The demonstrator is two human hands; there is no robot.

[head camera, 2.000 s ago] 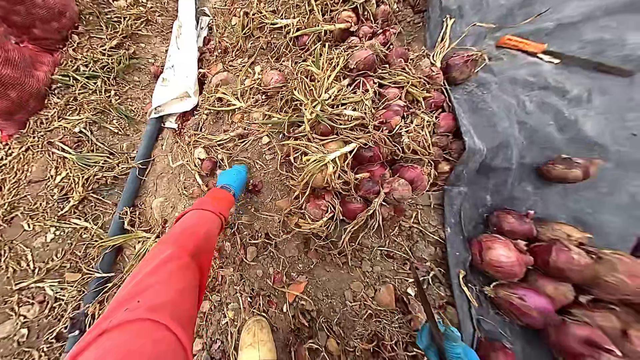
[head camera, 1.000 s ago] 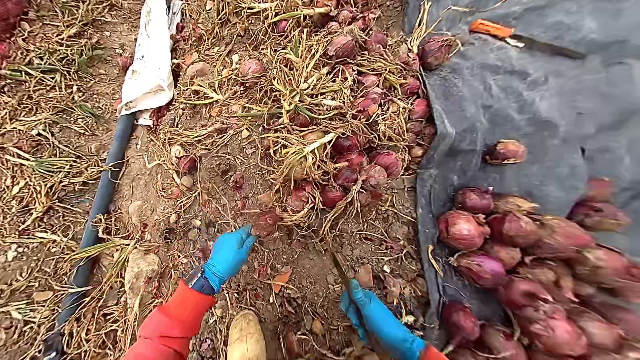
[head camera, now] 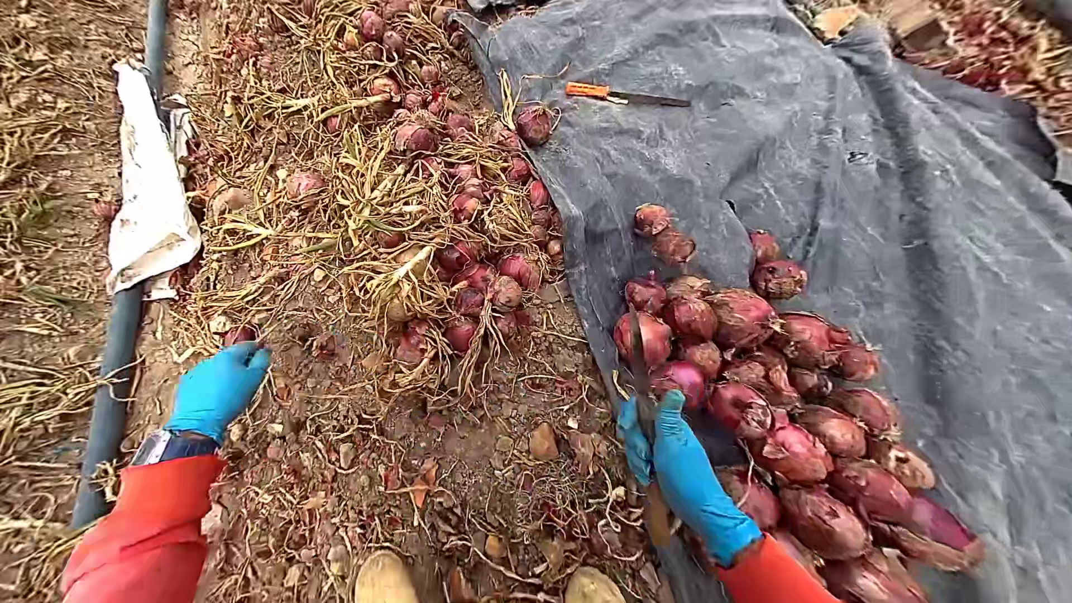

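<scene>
My left hand [head camera: 219,387], in a blue glove, is low over the soil at the left, its fingertips at a small red onion [head camera: 240,336]; whether they grip it I cannot tell. In my gloved right hand [head camera: 682,465] is a knife [head camera: 640,356], blade pointing up and away, beside the pile of trimmed red onions [head camera: 791,452] on the grey sheet [head camera: 871,218]. Untrimmed red onions [head camera: 476,276] with dry yellow tops lie on the ground between the hands. A second knife with an orange handle [head camera: 588,90] rests on the sheet.
A dark hose [head camera: 113,394] runs along the left, partly under a white cloth or plastic piece [head camera: 151,184]. My boots [head camera: 385,578] show at the bottom edge. Stones and dry roots litter the soil. A lone onion [head camera: 534,126] sits at the sheet's edge.
The left hand has moved left, away from the loose onions near the middle. My right hand, still with the knife, is now beside the pile. The view has shifted right.
</scene>
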